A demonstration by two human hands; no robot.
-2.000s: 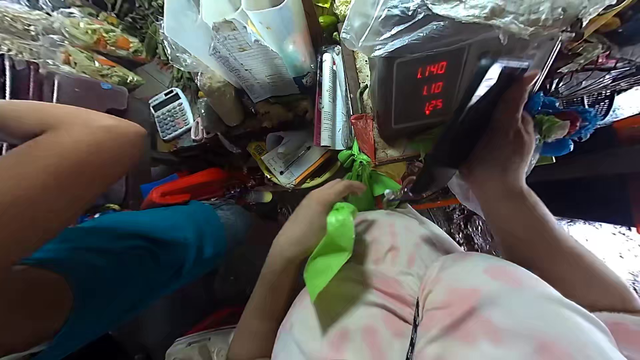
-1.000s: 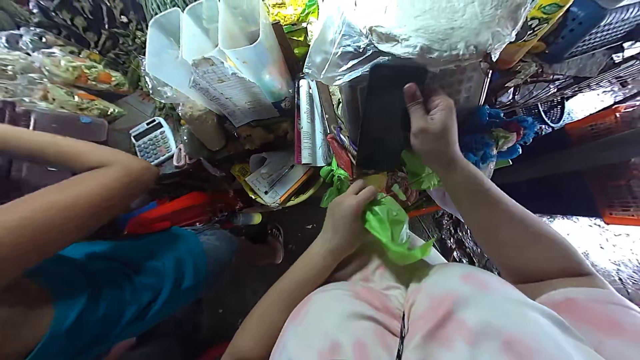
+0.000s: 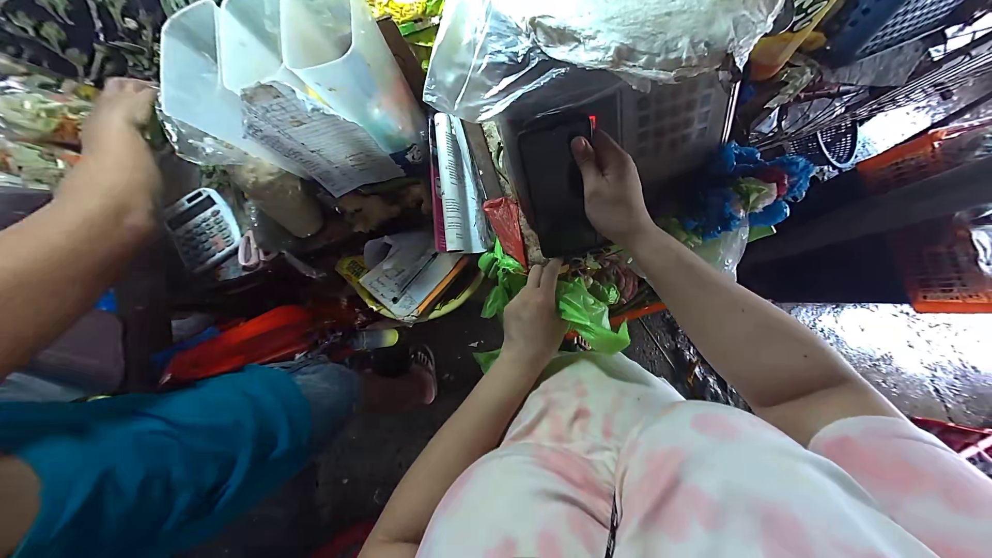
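Observation:
In my right hand (image 3: pixel 612 186) is a dark flat object (image 3: pixel 552 186), which looks like a phone or a wallet, held upright with my thumb over its edge. It covers most of the digital scale's display; a small red lit spot shows beside it. The scale (image 3: pixel 666 128) stands behind, partly under clear plastic. My left hand (image 3: pixel 535 314) is at the lower edge of the dark object, its fingers extended among green plastic bags (image 3: pixel 590 314); whether it grips one is unclear. A red plastic piece (image 3: pixel 505 229) lies just above those fingers.
At the left, a co-worker's arm (image 3: pixel 85 209) reaches towards bagged vegetables. White plastic holders (image 3: pixel 333 70), a calculator (image 3: pixel 203 230), notebooks (image 3: pixel 457 182) and a basket of papers (image 3: pixel 411 275) crowd the stall. Blue plastic bags (image 3: pixel 744 186) are at the right, with orange crates (image 3: pixel 949 287) beyond.
The dark object, tilted at the right of the scale's display two seconds ago, now stands in front of it. The co-worker's hand has come into view over the bagged vegetables.

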